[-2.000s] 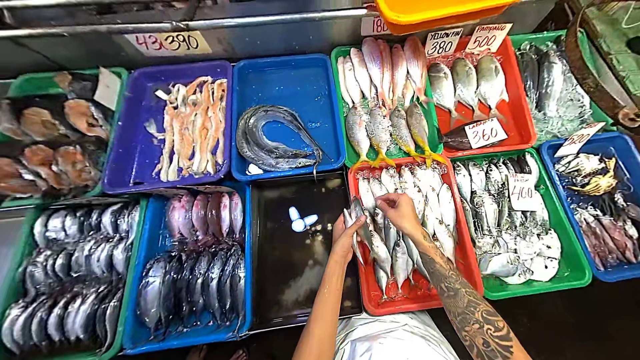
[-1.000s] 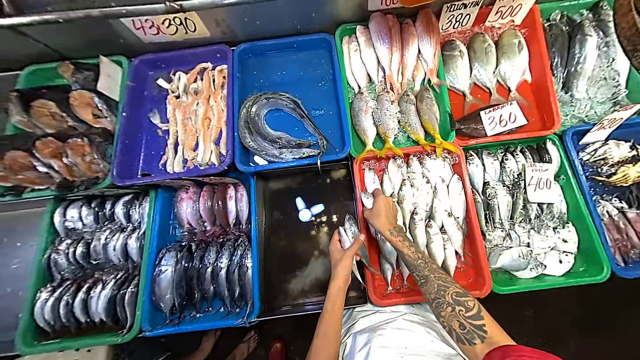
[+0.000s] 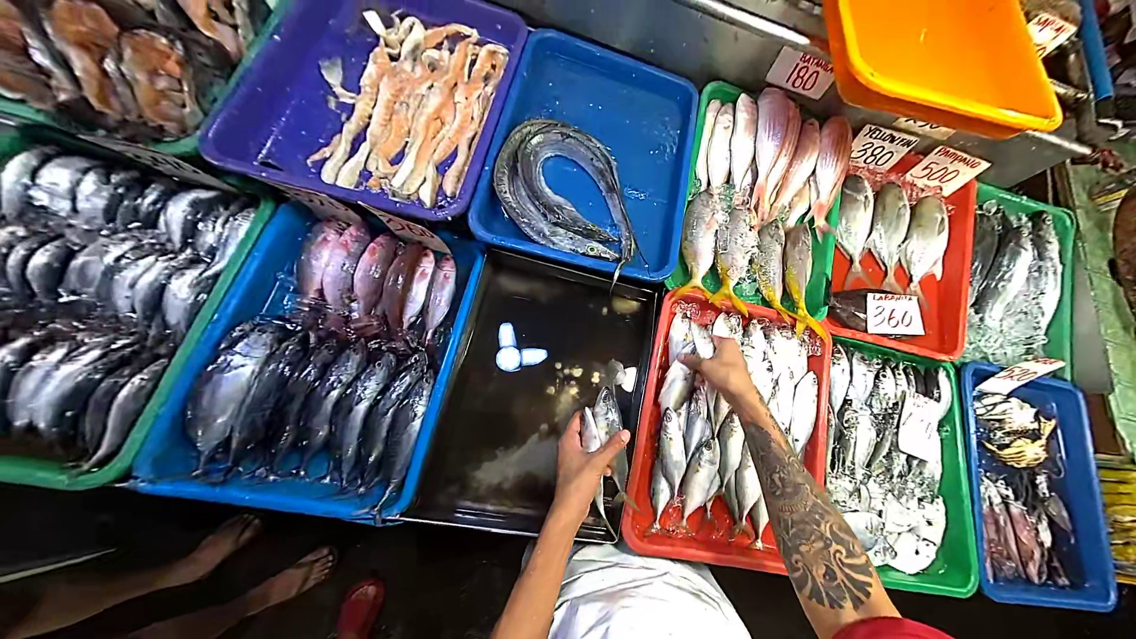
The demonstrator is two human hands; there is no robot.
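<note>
My left hand (image 3: 584,463) holds a few small silvery fish (image 3: 607,414) over the right side of a black tray (image 3: 532,426). To its right, my right hand (image 3: 721,366) reaches into a red plastic tray (image 3: 641,510) of small silver fish (image 3: 706,479); its fingertips are at the fish near the upper left, and whether they grip one cannot be told. Water and bright reflections show on the black tray. Above the red tray stands a green tray with pink and yellow-tailed fish (image 3: 732,248).
Left of the black tray is a blue tray of dark fish (image 3: 328,408). Above it, another blue tray holds a long curled silver fish (image 3: 550,191). A green tray of silver fish (image 3: 887,453) adjoins the red one. An orange basin (image 3: 950,53) is at the upper right. A person's bare feet (image 3: 293,572) show lower left.
My right hand has moved from the red tray's left edge, close to my left hand, to further over its fish. My left hand still holds fish. The view has shifted.
</note>
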